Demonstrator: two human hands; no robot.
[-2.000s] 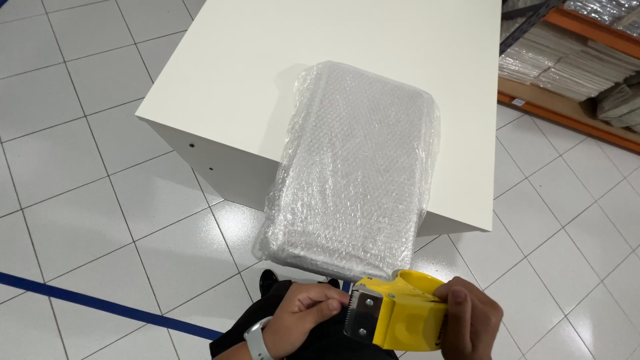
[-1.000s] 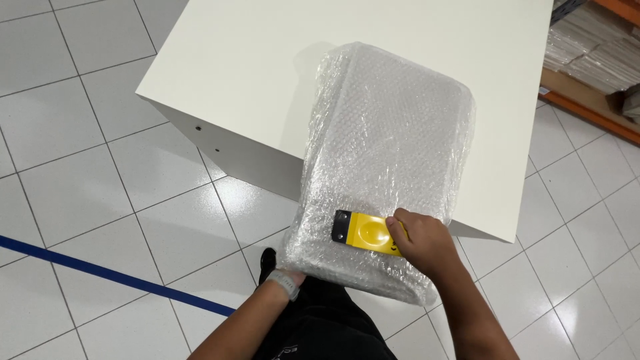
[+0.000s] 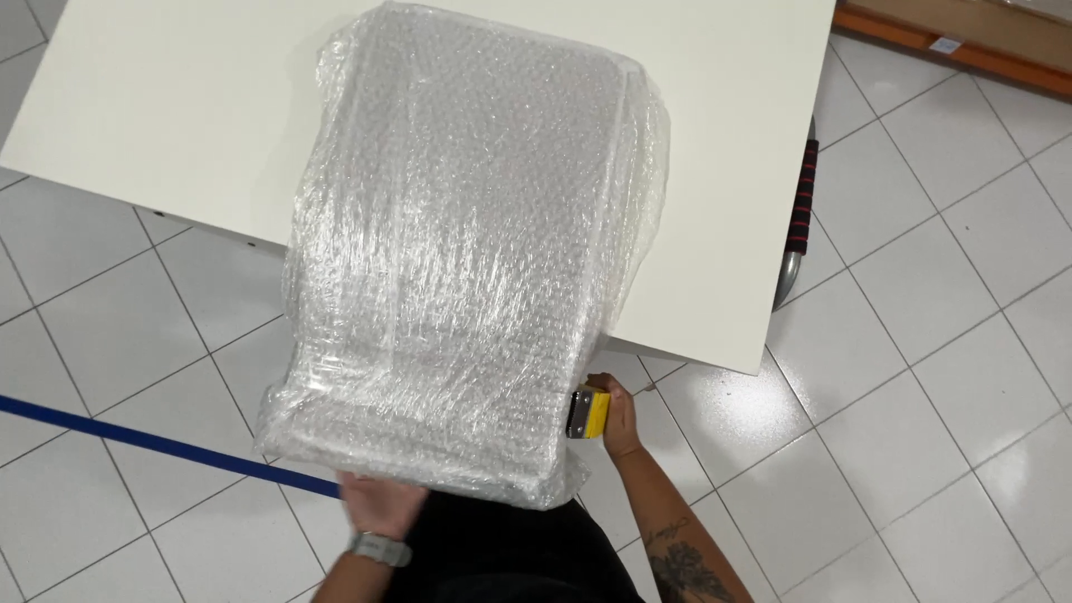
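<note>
A flat rectangular package in clear bubble wrap (image 3: 469, 234) lies on the white tabletop (image 3: 720, 209), its near end hanging over the edge toward me. My left hand (image 3: 383, 507) is at the package's near left edge; its fingers pass beneath the wrap and are hidden, so its grip cannot be told. My right hand (image 3: 618, 414) is closed around a yellow tape dispenser (image 3: 595, 412), beside the package's near right side. The dispenser's metal cutter end faces the package. Whether tape runs from it cannot be seen.
Orange-edged shelving (image 3: 963, 48) stands at the upper right. A curved metal handle with a black and red grip (image 3: 802, 201) sticks out beyond the table's right side. Blue tape (image 3: 167, 446) crosses the tiled floor at the left. My dark clothing is just below the package.
My right hand has moved with the tape dispenser from on top of the package to beside its near right side. My left hand remains at the near left end.
</note>
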